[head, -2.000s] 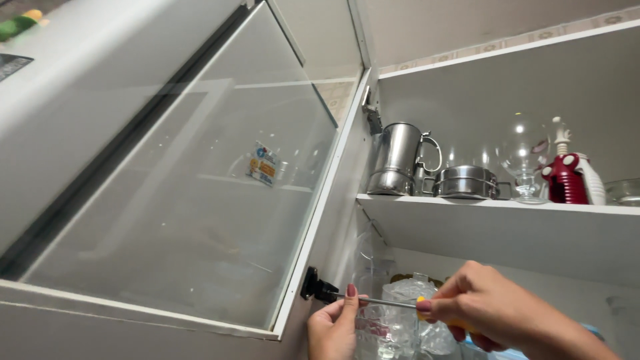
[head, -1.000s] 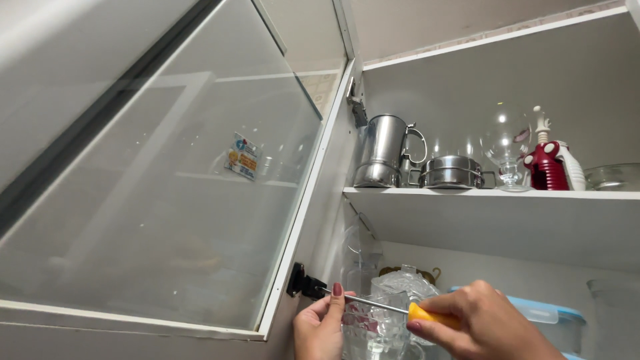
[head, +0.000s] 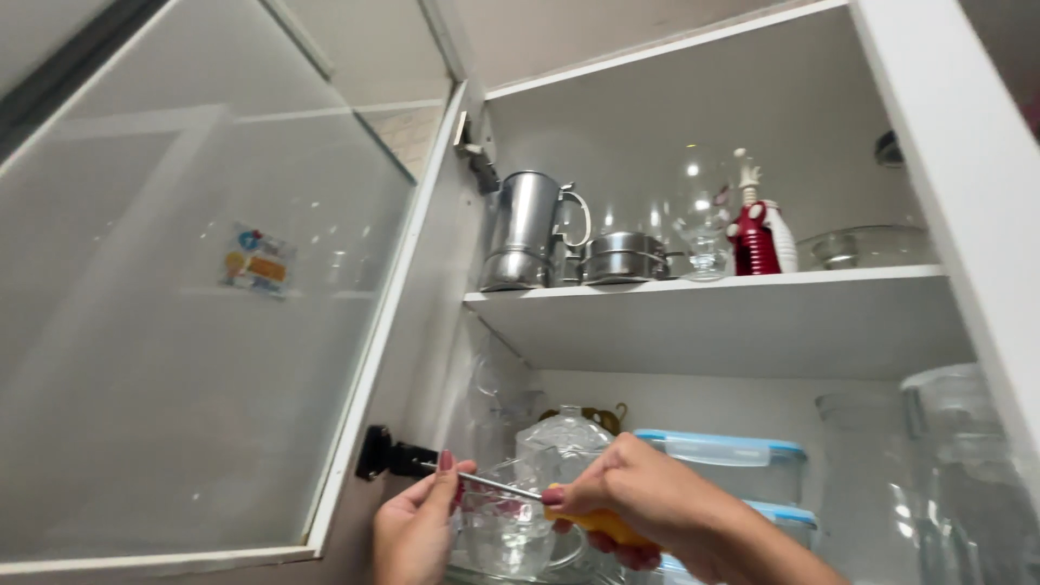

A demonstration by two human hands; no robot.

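My right hand [head: 642, 496] is closed around the yellow handle of a screwdriver [head: 504, 487]. The metal shaft runs left to the arm of a black cabinet hinge [head: 398, 457] on the lower part of the open door [head: 341, 422]. My left hand [head: 422, 520] pinches the shaft near its tip between thumb and finger, close beside the hinge. The tip itself is partly hidden by the fingers, so its seat in a screw cannot be made out. A second, metal hinge [head: 478, 154] joins the door higher up.
The upper shelf [head: 707, 284] holds a steel mug [head: 524, 227], a low steel pot [head: 626, 257], a stemmed glass [head: 700, 211], a red figure [head: 756, 240] and a glass bowl. Below stand glassware [head: 565, 439], blue-lidded containers [head: 723, 448] and tall clear vessels. The door has a frosted glass panel [head: 203, 366].
The view has shifted, showing more of the cabinet's right side. Both hands stay by the lower hinge, with the screwdriver still held between them.
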